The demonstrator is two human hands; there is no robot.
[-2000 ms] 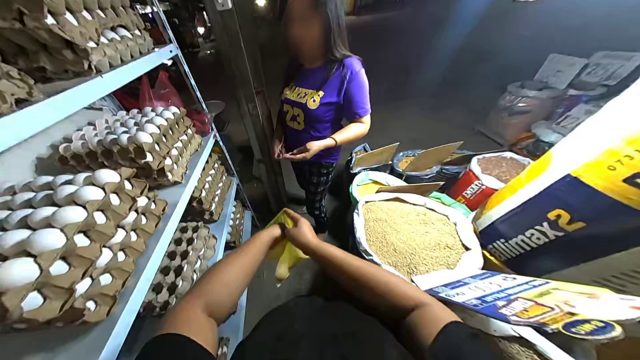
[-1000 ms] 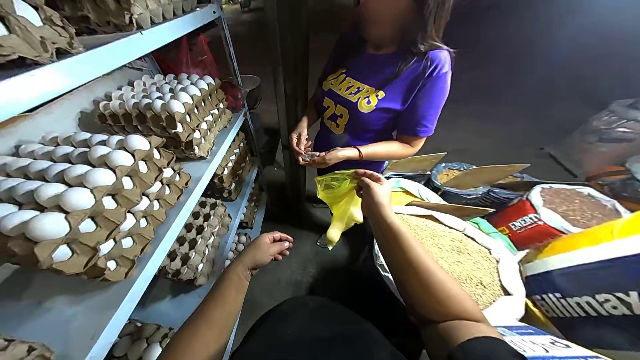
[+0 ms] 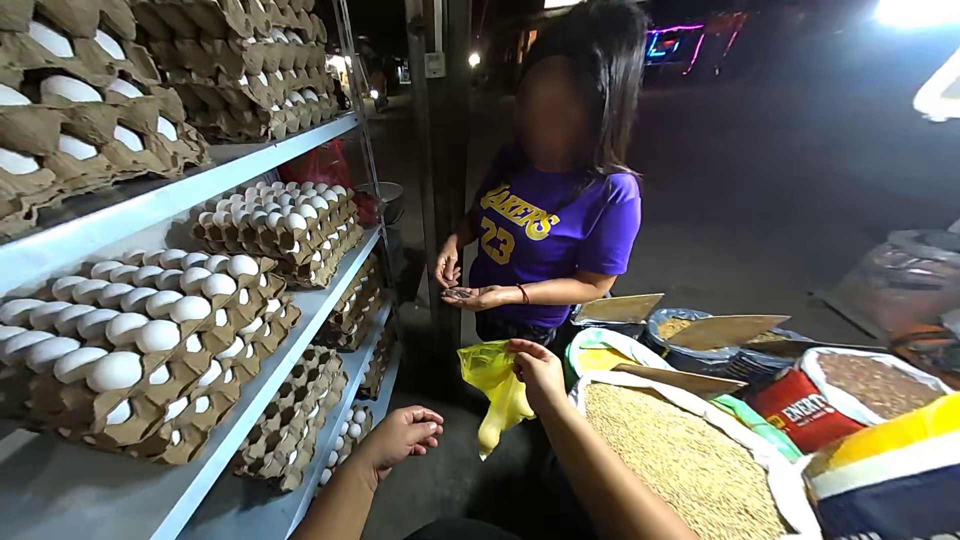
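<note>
A yellow plastic bag point(image 3: 499, 390) hangs from my right hand point(image 3: 538, 367), its top edge pinched between thumb and fingers and something pale resting in its lower tip. My left hand point(image 3: 409, 437) is held to the left of the bag with loosely curled fingers, touching nothing. Across from me stands a person in a purple jersey point(image 3: 559, 232). Small objects that look like coins point(image 3: 457, 293) lie on that person's upturned palm, and the fingers of the other hand hover by them.
Metal shelves point(image 3: 300, 330) on the left carry stacked cardboard trays of white eggs point(image 3: 116, 371). On the right are an open sack of grain point(image 3: 675, 457), a red sack point(image 3: 802, 412), cardboard pieces point(image 3: 724, 330) and a yellow-and-blue sack point(image 3: 885, 472). A post point(image 3: 442, 187) rises behind the person.
Two seconds ago both my hands were together at the yellow bag; my left hand has since let go and moved away to the left. The view has tilted up since a second ago.
</note>
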